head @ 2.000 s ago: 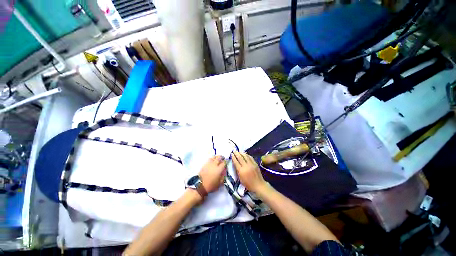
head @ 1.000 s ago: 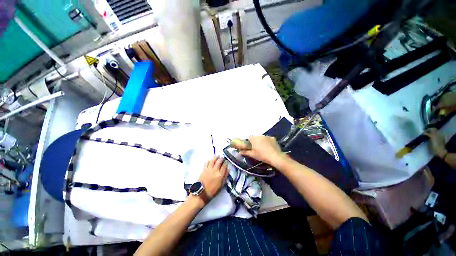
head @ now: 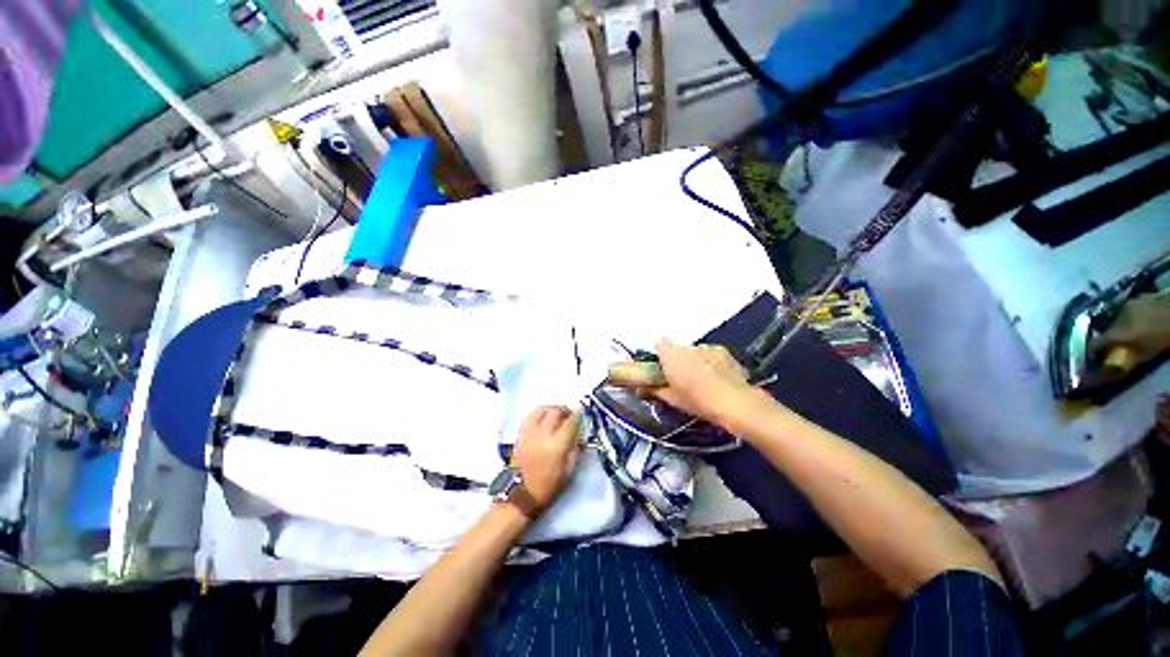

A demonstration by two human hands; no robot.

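Observation:
A white garment piece (head: 347, 398) with narrow black-and-white checked seams lies over the blue padded board (head: 203, 385), whose rounded end shows at the left. My right hand (head: 703, 383) grips the tan wooden handle of the steam iron (head: 654, 424). The iron's pointed tip is on the garment's right end, beside my left hand. My left hand (head: 548, 447) lies on the garment with fingers bent, near bunched checked fabric (head: 648, 475). Whether its fingers pinch the cloth is unclear.
The dark iron rest (head: 821, 424) is at the right, beside a blue-edged tray (head: 878, 344). The steam hose (head: 898, 212) runs to the upper right. A blue bar (head: 393, 199) stands behind the board. Another iron (head: 1091, 336) is on the right-hand table.
My right hand has left the garment and taken the iron from the dark rest onto the garment's right end. My left hand's fingers have drawn in. The view has shifted slightly.

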